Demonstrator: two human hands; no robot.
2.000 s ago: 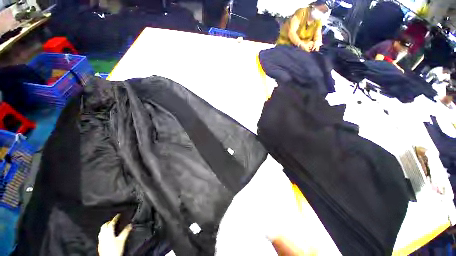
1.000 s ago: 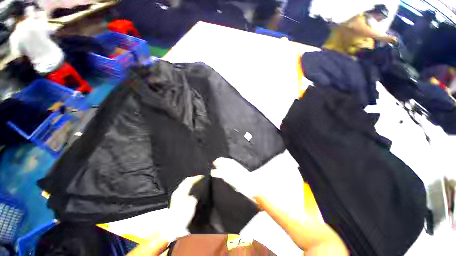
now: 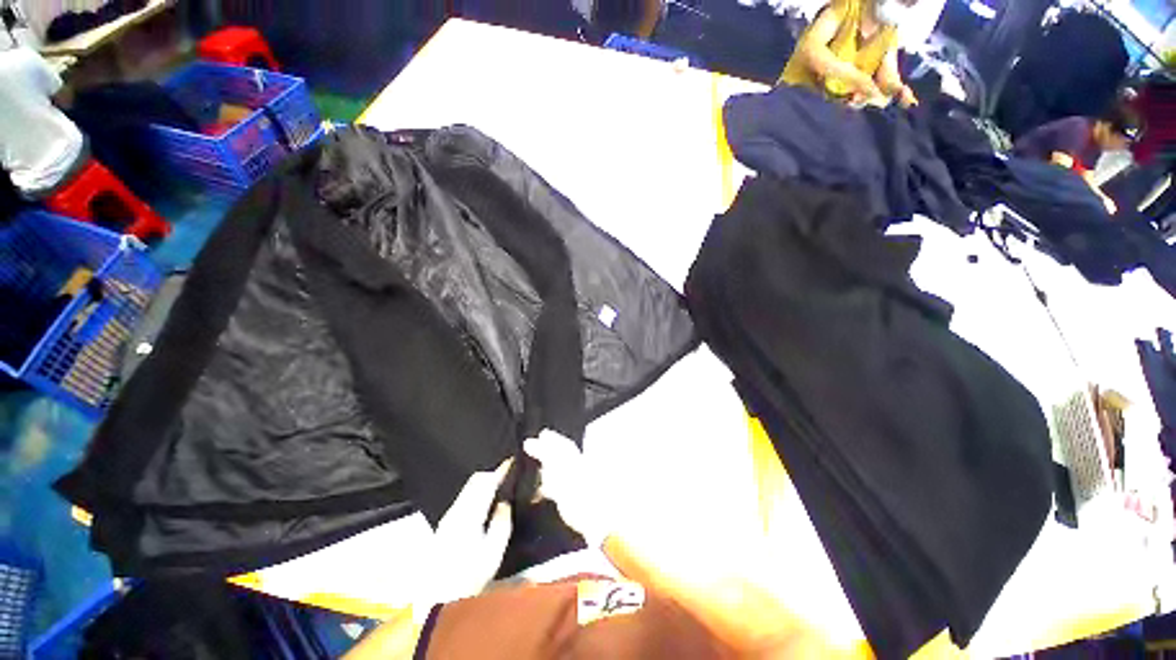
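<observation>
A lined black jacket (image 3: 258,374) lies spread inside out on the white table, its shiny creased lining showing beside matte black bands. A small white label (image 3: 607,315) shows on its right part. My left hand (image 3: 475,522), in a white glove, holds the lower end of a matte black band near the table's front. My right hand (image 3: 565,484), also in a white glove, grips the same cloth close beside it. The fingertips nearly meet; the cloth hangs a little below them. A pile of matte black garments (image 3: 877,400) lies to the right.
The white table (image 3: 516,97) has yellow edges. Dark blue garments (image 3: 813,148) lie behind the black pile. Blue crates (image 3: 239,123) and red stools (image 3: 110,200) stand on the left. A person in yellow (image 3: 845,54) works at the back; another person in white (image 3: 32,123) is at left.
Two seconds ago my left hand was open over the lining. Both hands then came together at the front cloth and still hold it. The jacket's front bands now lie folded inward, exposing lining on both sides.
</observation>
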